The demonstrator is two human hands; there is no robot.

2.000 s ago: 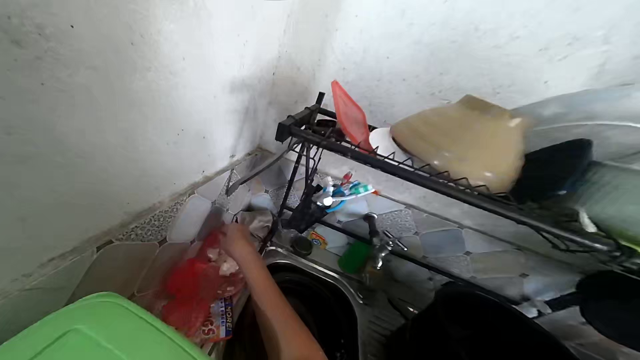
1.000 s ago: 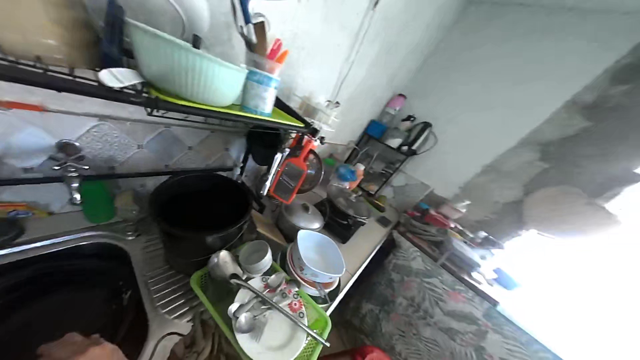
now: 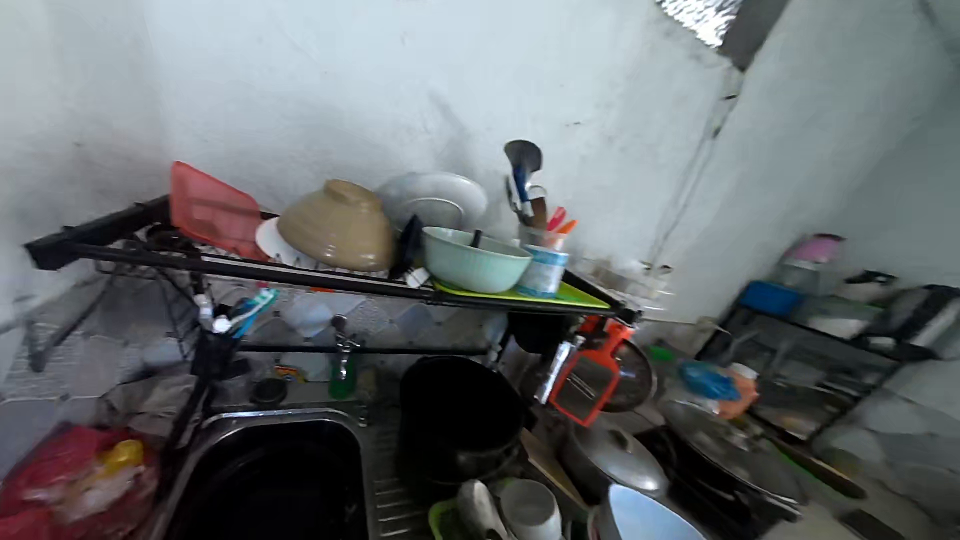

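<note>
Neither of my hands shows in the head view. Low in the view is a metal sink (image 3: 358, 427) with a dark inside, below a faucet (image 3: 344, 349). A large black pot (image 3: 461, 450) stands on the ribbed drainboard beside it. Above them, a black metal dish rack (image 3: 330, 281) holds a red plastic basket or tray (image 3: 214, 210), a tan bowl turned over (image 3: 337, 225), a pale green bowl (image 3: 477, 261) and a container of utensils (image 3: 542, 271). A red plastic bag (image 3: 75, 480) lies left of the sink.
An orange-framed grater (image 3: 589, 382) hangs from the rack's right end. Lidded pots, one silvery (image 3: 615, 457), stand to the right near the stove. A light blue bowl (image 3: 649, 517) and a white cup (image 3: 531, 510) are at the bottom. Toothbrushes (image 3: 255, 311) stand at the rack's left.
The view has swung widely right, then back left and up. An arm reached to the red bag two seconds ago, and part of a hand showed over the sink one second ago; neither shows now.
</note>
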